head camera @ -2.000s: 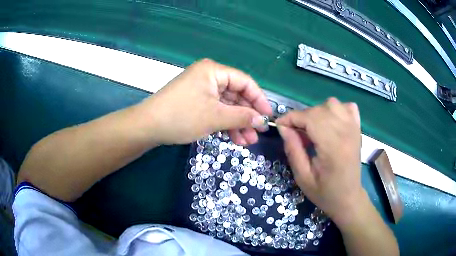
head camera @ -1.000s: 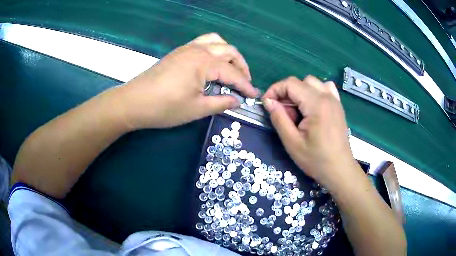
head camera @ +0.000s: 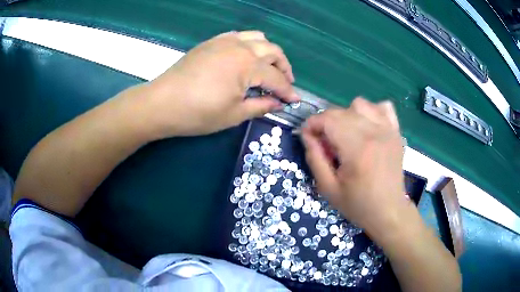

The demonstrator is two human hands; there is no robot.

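Observation:
A grey strip housing (head camera: pixel 308 105) with round pockets lies just beyond the black parts tray (head camera: pixel 244 137); clear discs show in it. My left hand (head camera: pixel 219 85) is at its left part, thumb and index finger closed on it and covering that end. My right hand (head camera: pixel 356 162) is blurred, over the tray's far right part. Its thumb and fingers are pinched, with a small tip of the pick stick (head camera: pixel 296 131) showing; the rest is hidden. Many loose clear and white discs (head camera: pixel 265 211) fill the tray.
Another grey strip housing (head camera: pixel 458 116) lies on the green surface to the right. Dark strips (head camera: pixel 447 43) line the far side. A reddish-brown block (head camera: pixel 450 214) lies right of the tray. A white strip (head camera: pixel 97 48) crosses the surface.
My hands came from above the tray to the near strip housing. My right hand has since drawn slightly back toward the tray. In view, the far-right housing and the tray have shifted right.

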